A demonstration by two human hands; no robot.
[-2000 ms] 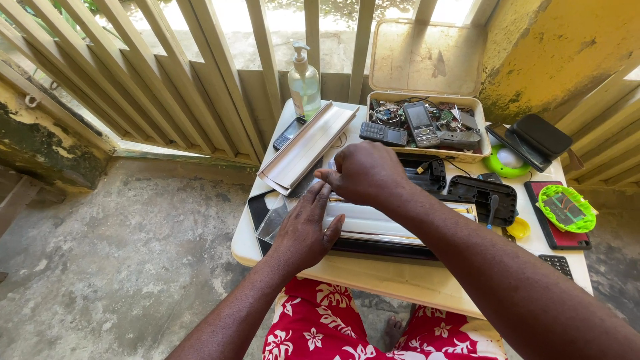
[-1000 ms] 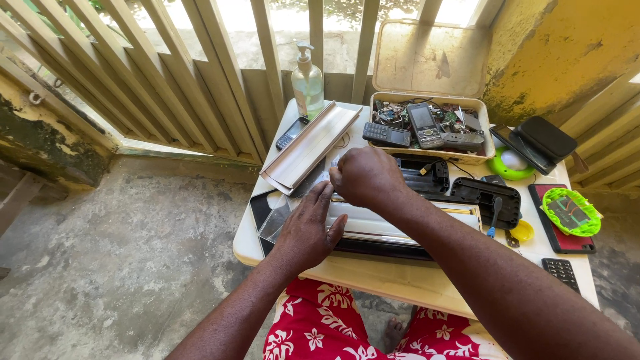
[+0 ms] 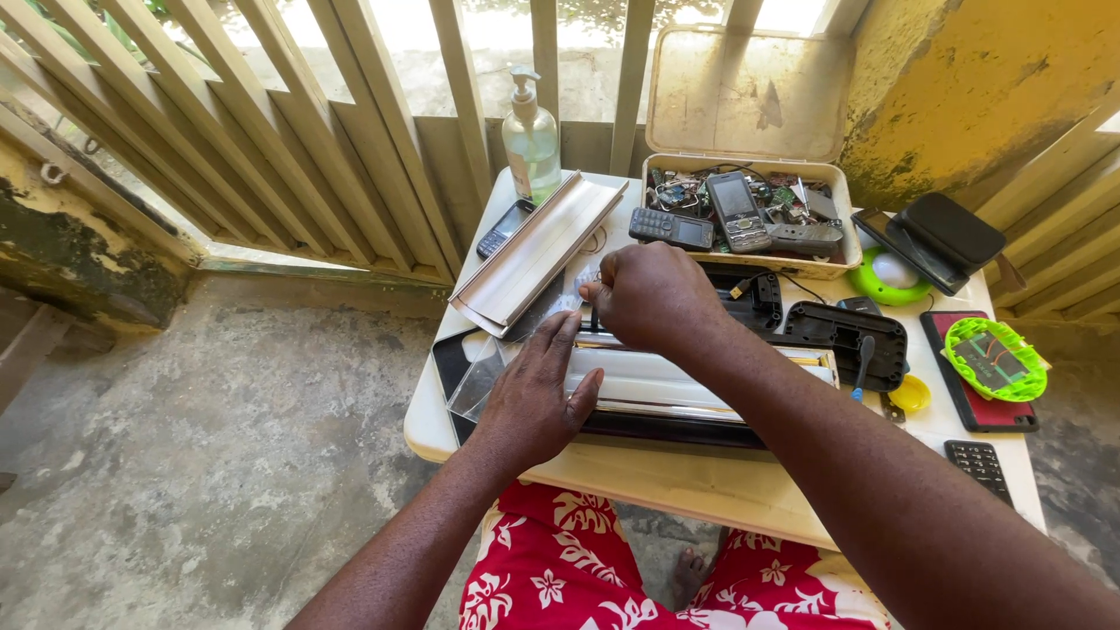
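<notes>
My left hand [image 3: 538,394] rests flat, fingers a little apart, on the left part of a long device housing [image 3: 674,385] with a white reflector-like trough and a black lower edge. Just above it my right hand [image 3: 652,293] is curled into a fist over the housing's upper edge; whatever it may grip is hidden by the fingers. A clear plastic cover [image 3: 477,385] sticks out left of my left hand. A long whitish metal-like panel [image 3: 541,254] lies slanted on the table behind my hands. Black plastic housing parts [image 3: 844,341] lie to the right.
A plastic box [image 3: 840,262] holds phones and circuit scraps at the back. A pump bottle [image 3: 531,149] and a keypad phone [image 3: 506,229] stand and lie back left. On the right are a green-rimmed solar panel part [image 3: 996,359], a yellow cap [image 3: 910,394] and a loose keypad [image 3: 978,468].
</notes>
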